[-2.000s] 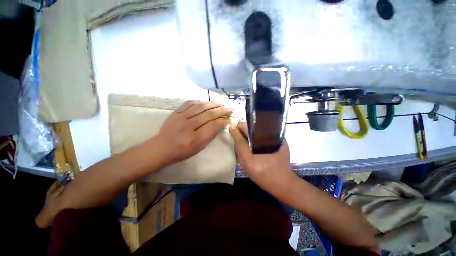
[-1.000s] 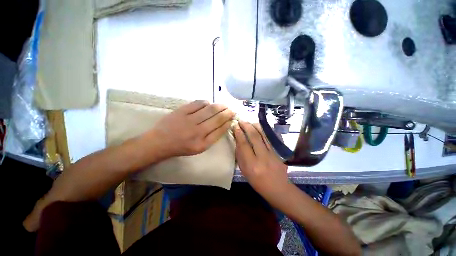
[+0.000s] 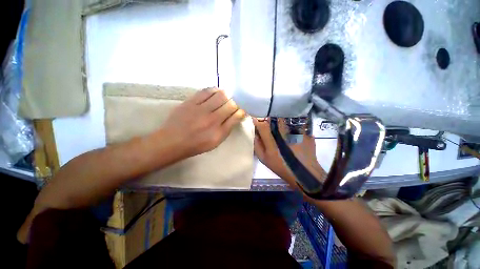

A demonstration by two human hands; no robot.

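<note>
A smooth cream-beige fabric panel (image 3: 226,165) lies on the white table at the front edge, with a darker textured panel (image 3: 142,91) showing as a strip beyond it. My left hand (image 3: 202,122) lies flat on the panel, fingertips at its upper right corner. My right hand (image 3: 279,149) is at the panel's right edge, partly hidden by the shiny curved metal loop (image 3: 363,152) on the sewing machine (image 3: 368,68). The needle area and what the right fingers hold are hidden or unclear.
Stacked beige panels (image 3: 55,63) lie at the far left, beside a clear plastic bag (image 3: 16,115). Snips (image 3: 424,164) lie at the right. Below the table are a cardboard box (image 3: 139,226), a blue crate (image 3: 318,231) and a crumpled beige heap (image 3: 421,226).
The view has shifted, so the machine head and loop appear further right and larger. The panel's upper right corner shows more. My right hand has shifted right, more behind the loop.
</note>
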